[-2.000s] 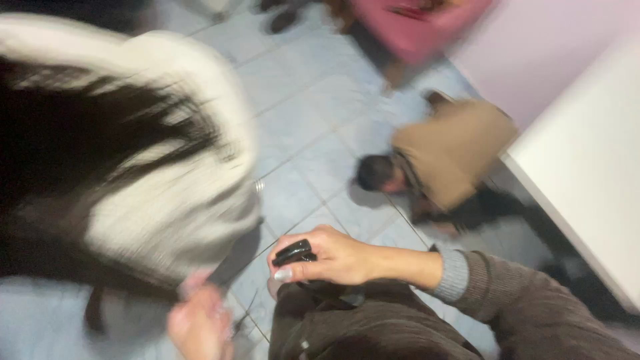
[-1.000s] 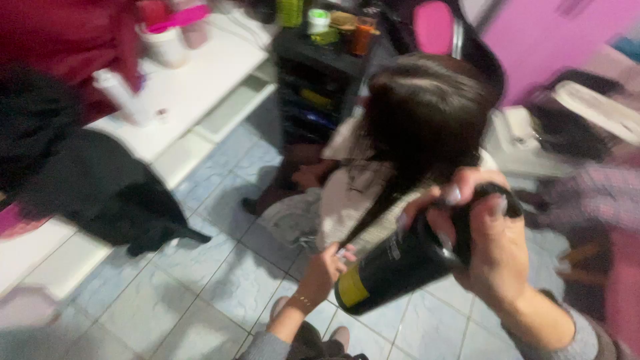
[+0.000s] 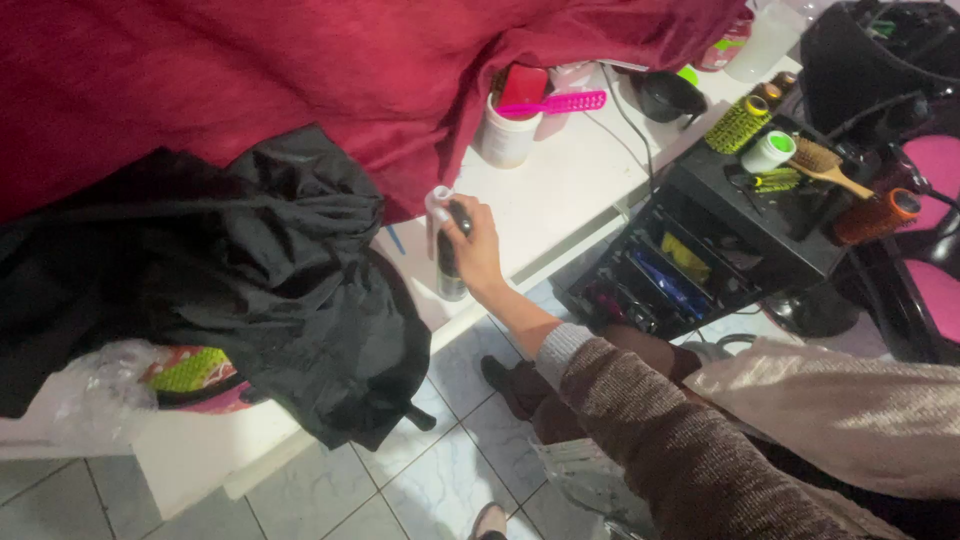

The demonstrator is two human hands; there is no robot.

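Note:
My right hand (image 3: 472, 236) reaches in from the lower right and is closed around the upper part of a black spray can (image 3: 451, 285). The can stands upright near the front edge of the white counter (image 3: 555, 206). Right beside it, partly behind my fingers, is a white bottle (image 3: 438, 196). My left hand is out of view. A black cape (image 3: 300, 277) lies bunched to the left of the can. Farther back, a white tub (image 3: 508, 139) holds a pink comb (image 3: 555, 103) and a red object.
Red cloth (image 3: 262, 82) hangs over the back. At right stands a black trolley (image 3: 780, 210) with round brushes, a paddle brush (image 3: 825, 169) and an open jar (image 3: 769, 151). A seated person's legs and light cape (image 3: 832, 412) are at lower right. Clear plastic (image 3: 112, 390) lies at left.
The view has swung over to the counter. My right hand has brought the black can from beside the seated person's hair to the counter. My left hand, holding hair a second ago, has left the view.

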